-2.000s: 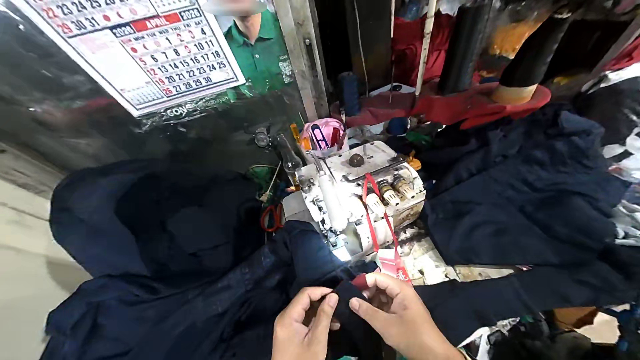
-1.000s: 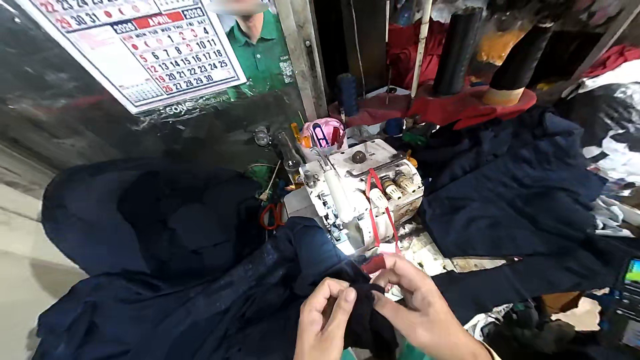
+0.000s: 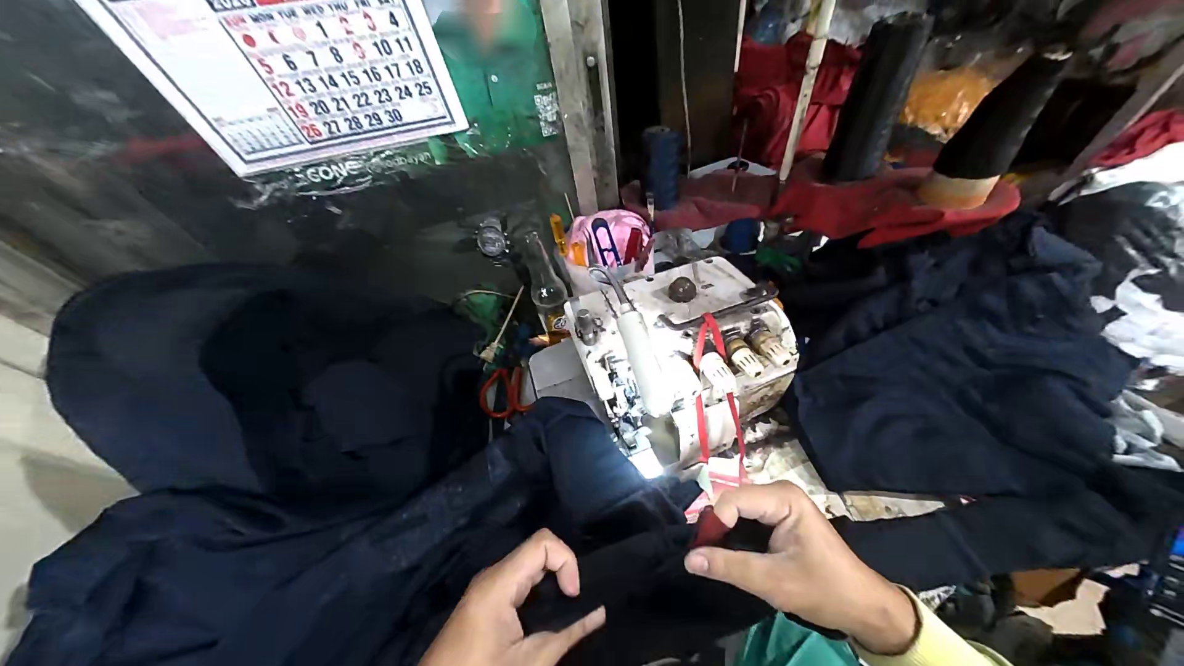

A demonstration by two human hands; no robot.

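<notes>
A dark navy garment (image 3: pixel 546 481) lies in front of and to the left of a white overlock sewing machine (image 3: pixel 684 351), whose lamp lights the cloth near the needle. My right hand (image 3: pixel 786 555) pinches a dark edge of cloth with a small dark red piece (image 3: pixel 710 529) at the fingertips. On the left, my left hand (image 3: pixel 518 601) rests against the black fabric, thumb and forefinger apart; whether it grips a fold is unclear. A red ribbon (image 3: pixel 703 407) hangs over the machine's front, by the tension dials.
Orange-handled scissors (image 3: pixel 504 393) and a glass bottle (image 3: pixel 548 287) are left of the machine. A pink container (image 3: pixel 610 240) with tools stands behind it. More navy cloth (image 3: pixel 962 370) covers the right side. Black thread cones (image 3: pixel 994 120) stand on red cloth at the back. A calendar (image 3: pixel 314 74) hangs at upper left.
My hands have moved apart from their close position at the cloth edge, and the left thumb and forefinger have spread. The dark red piece now shows at my right fingertips.
</notes>
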